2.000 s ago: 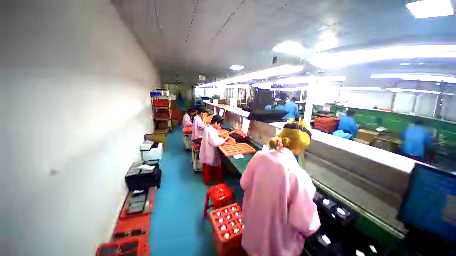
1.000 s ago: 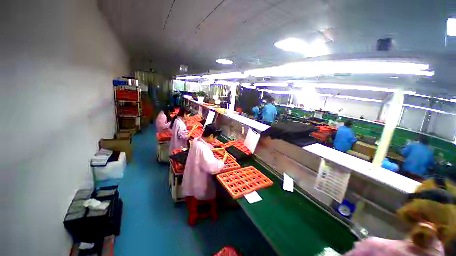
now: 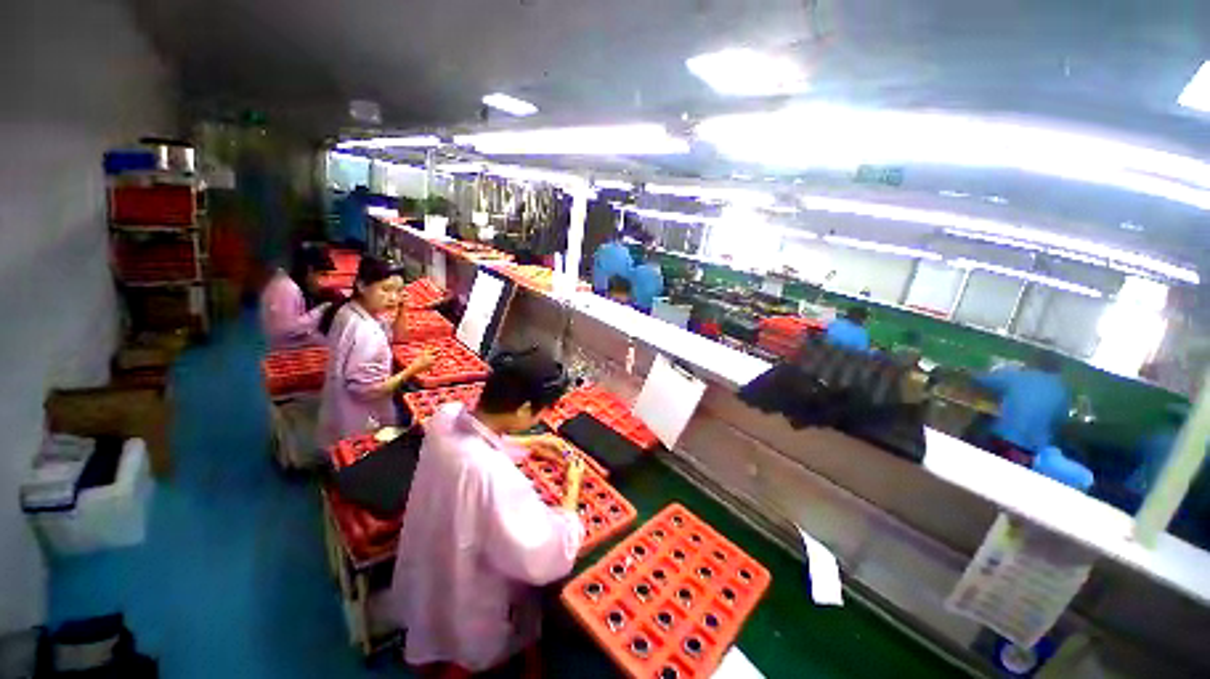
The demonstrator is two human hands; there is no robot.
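Neither of my hands is in view. Nearest in front of me, an orange-red watch tray lies on the green bench, its square pockets holding round watch heads with dark faces. Another red tray lies just beyond it, partly hidden by the arms of a worker in a pink coat. That worker's hands are raised over it; what they hold is too small to tell. A black sheet lies on a further tray. A white paper slip stands near the back of the bench.
Two more workers in pink sit further along the bench. A grey partition with a white ledge carries dark corrugated inserts. A clipboard and a colour chart are at the partition. A white box stands left on the blue floor.
The view has moved forward along the aisle, closer to the bench. The near worker in pink and yellow headwear has left the picture, and the red tray appears larger and lower.
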